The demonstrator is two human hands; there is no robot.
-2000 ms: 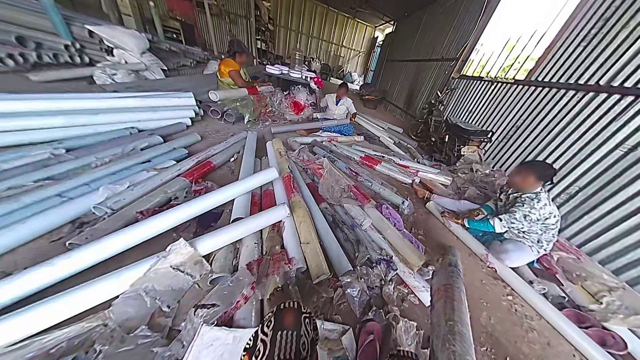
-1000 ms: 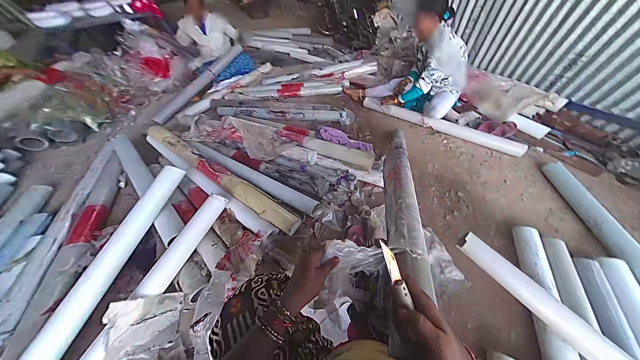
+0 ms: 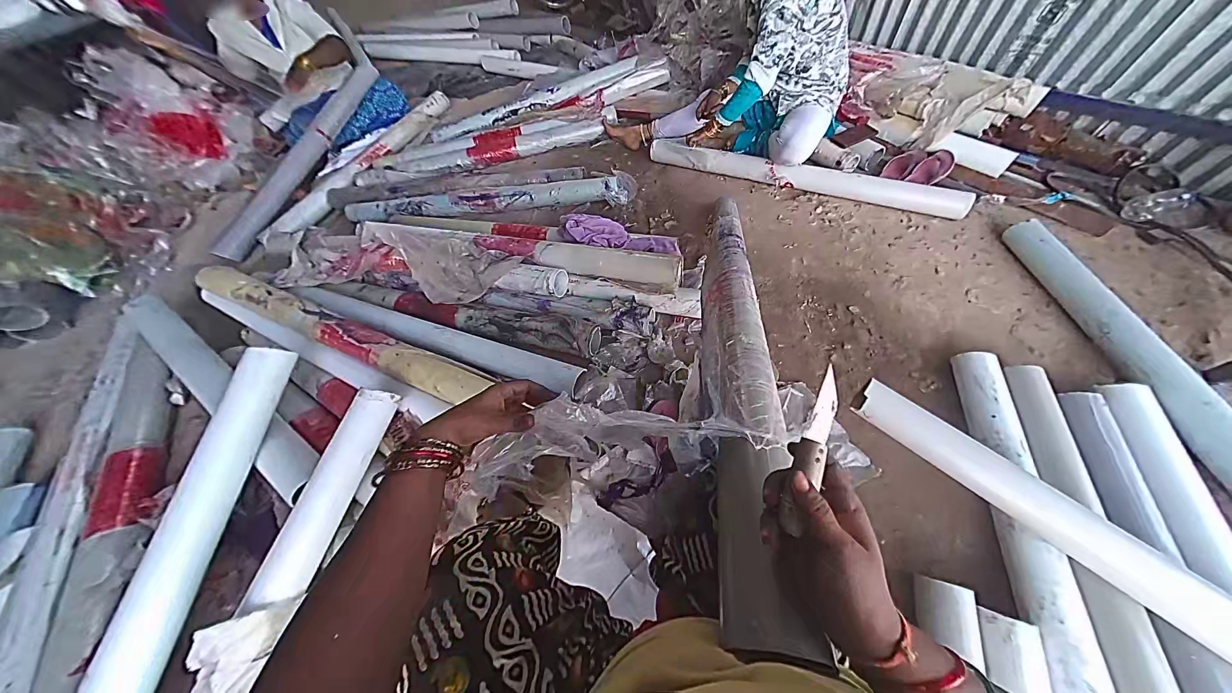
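Observation:
A grey plastic pipe lies lengthwise in front of me, its far part wrapped in clear plastic film and its near end by my lap. My left hand, left of the pipe, grips a strip of the film, which stretches across to the pipe. In my right hand is a knife with a pale handle, its blade pointing up and away from me; this hand rests against the pipe's right side. Loose crumpled film lies between my left hand and the pipe.
White pipes lie on the right, and others on the left. Pipes with red wrapping are heaped ahead. A seated person has a white pipe in front; another person sits at upper left. Pink sandals lie near the metal wall.
Since one second ago, my left hand has moved left, away from the pipe, drawing the film out into a stretched strip. Two seconds ago neither hand was clearly seen. The view has tilted down.

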